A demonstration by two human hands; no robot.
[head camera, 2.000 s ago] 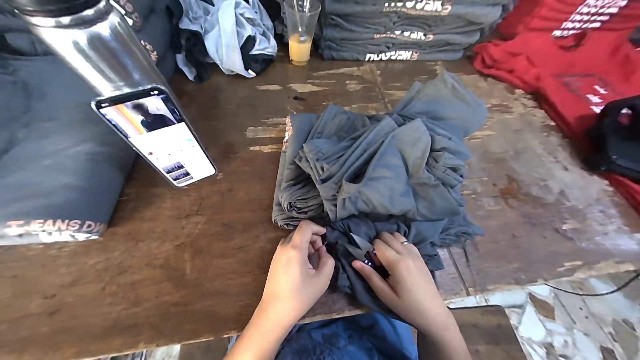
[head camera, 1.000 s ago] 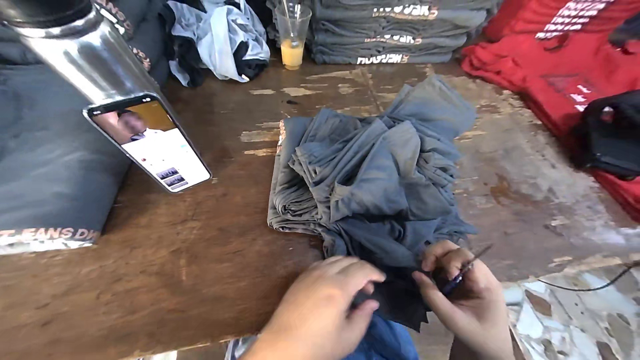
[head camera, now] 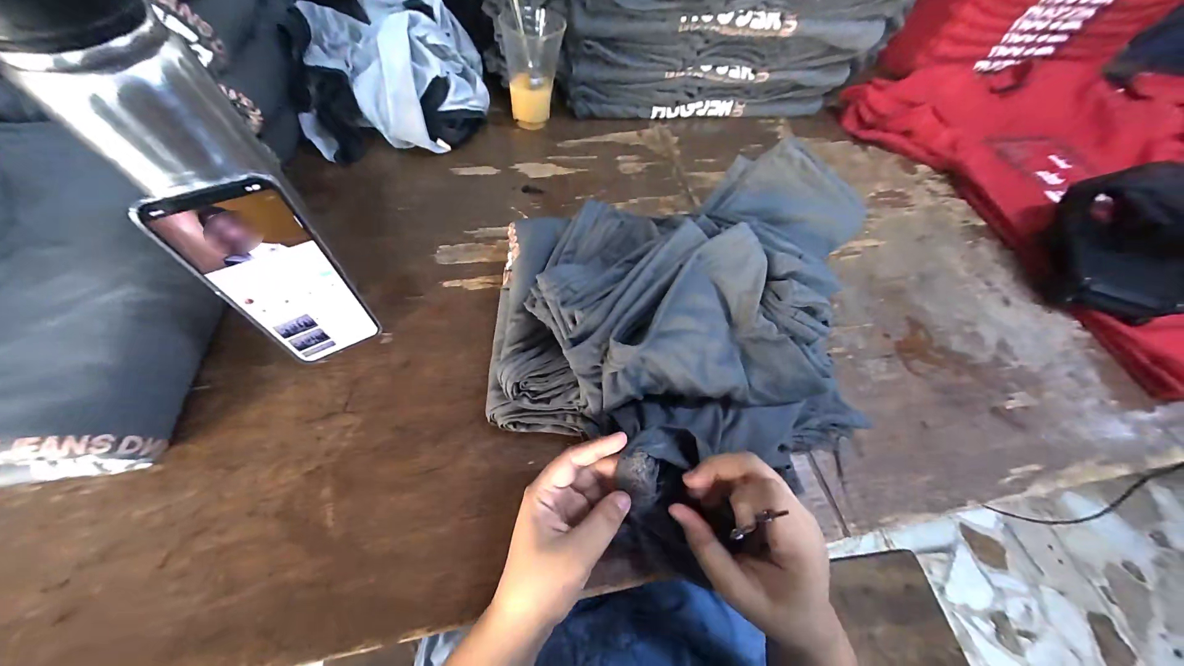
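Observation:
A crumpled pile of dark grey fabric garments (head camera: 684, 314) lies on the worn wooden table (head camera: 370, 518), its near end at the table's front edge. My left hand (head camera: 569, 527) pinches a bit of the dark cloth between thumb and fingers. Opposite it, my right hand (head camera: 763, 546) is curled at the same cloth, with a small dark metal tool (head camera: 760, 524), perhaps thread snips, tucked in its fingers. Most of the tool is hidden by the hand. Whether the right fingertips grip the cloth is unclear.
A metal bottle (head camera: 139, 102) with a lit phone (head camera: 264, 268) against it stands left. Behind are a plastic cup of orange drink (head camera: 532, 74) and stacked grey garments (head camera: 703, 65). Red garments (head camera: 999, 129) and a black item (head camera: 1124, 240) lie right. Grey fabric (head camera: 83, 296) lies far left.
My left hand, blurred over the near end of the cloth a second ago, now pinches it. The pointed tool in my right hand has turned and shows less. The pile remains in place.

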